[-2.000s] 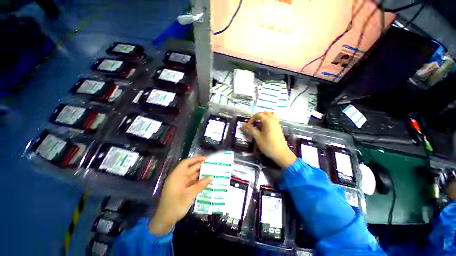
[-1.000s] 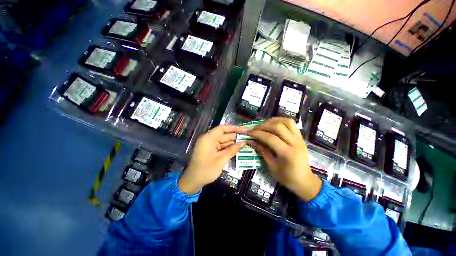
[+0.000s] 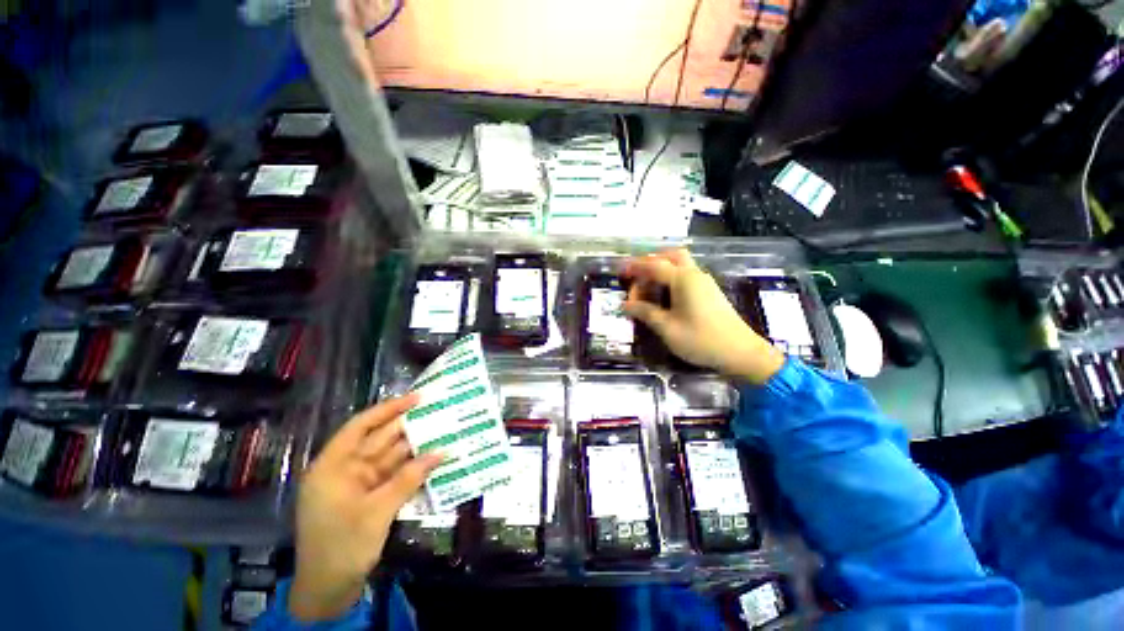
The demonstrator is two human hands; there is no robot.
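Observation:
My left hand (image 3: 358, 487) holds a label sheet (image 3: 456, 425), white with green bands, over the near left part of the clear blister tray (image 3: 555, 385). My right hand (image 3: 690, 314) has its fingertips at the upper end of a black drive unit (image 3: 609, 323) in the far row. Whether a small label is at those fingertips cannot be seen. The units lie in two rows, one per pocket, each with a white printed label. My right hand and sleeve hide part of the far row. The sheet partly covers near-row units.
Filled trays (image 3: 136, 518) are at the left, beside a metal post (image 3: 358, 123). Behind are a label stack (image 3: 507, 164), spare label sheets (image 3: 589, 185), a bright screen and a keyboard (image 3: 875, 203). White mouse (image 3: 857, 340) and black mouse (image 3: 896, 330) are at the right, near another person's blue sleeve (image 3: 1048, 512).
My hands were together at the sheet one second ago. They are now apart, my right hand over the far row and my left hand still holding the sheet. The view has shifted.

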